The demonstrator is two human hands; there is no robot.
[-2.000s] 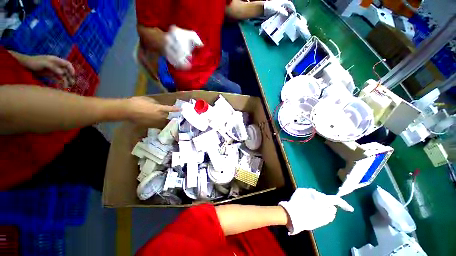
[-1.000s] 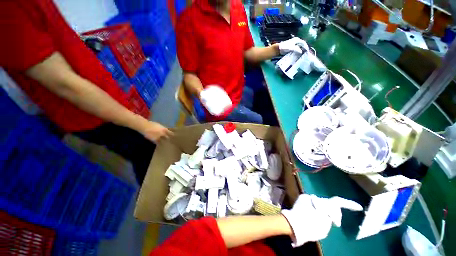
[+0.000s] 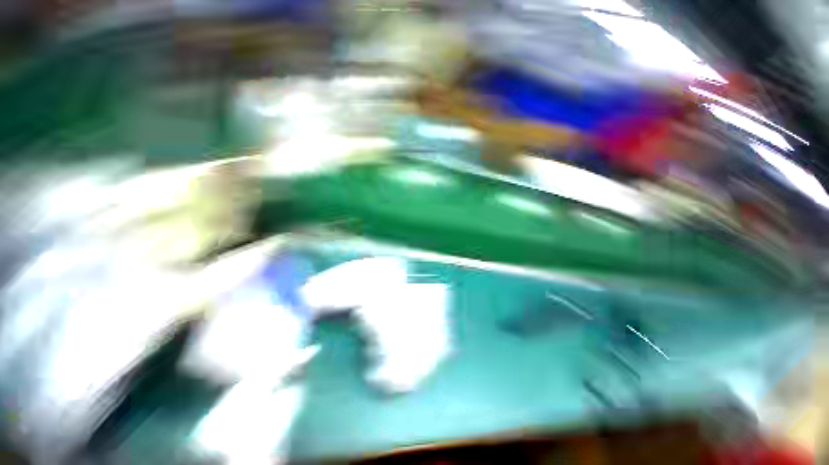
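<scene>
The whole view is heavily blurred. A white unit with a blue patch (image 3: 245, 336) lies on the green bench at the lower left. Another white part (image 3: 409, 327) lies to its right. A white smear (image 3: 250, 422) at the bottom left may be my gloved left hand, below the blue-patched unit; its fingers and any hold cannot be made out. My right hand cannot be found in the picture.
A heap of blurred white and cream parts (image 3: 82, 318) fills the left side. The darker green conveyor belt (image 3: 454, 213) runs behind the bench top (image 3: 518, 381). The bench's front edge and a red patch show at the bottom right.
The view has swung sharply to the right along the bench. The carton of parts and the people beside it have left the picture, and everything is now smeared.
</scene>
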